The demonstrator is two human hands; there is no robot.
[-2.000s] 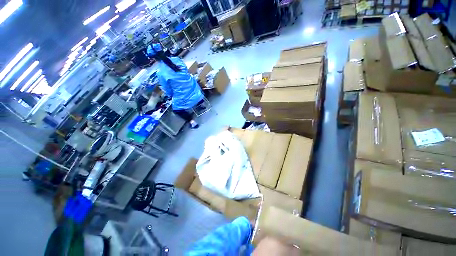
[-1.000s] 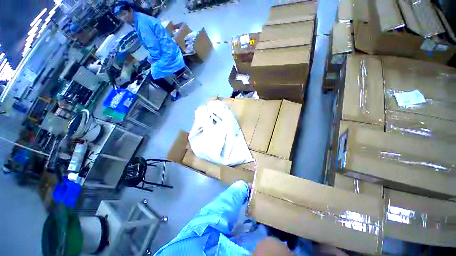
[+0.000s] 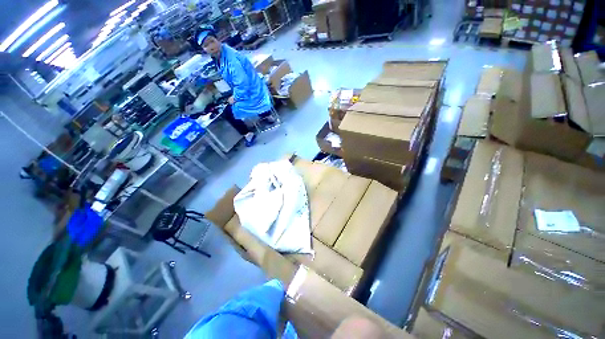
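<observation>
A brown taped carton [image 3: 325, 306] lies at the bottom centre, cut off by the lower edge. My light blue left sleeve [image 3: 239, 314] reaches to its left side; my left hand is hidden there. A blurred skin-toned patch shows at the bottom edge in front of the carton; I cannot tell what it is. My right hand is not visible. Just beyond, a white plastic sack [image 3: 273, 205] lies crumpled on closed cartons [image 3: 338, 208].
Taped cartons [image 3: 481, 281] with a white label [image 3: 557, 221] fill the right. An open-flapped carton [image 3: 540, 126] sits above them. A carton stack [image 3: 385, 126] stands ahead. A person in blue [image 3: 242, 83] sits at the left benches, near a black stool [image 3: 174, 225].
The view has tilted up and shifted since a second ago. The near carton shows lower and further left, with less of it in view. The seated person now faces this way.
</observation>
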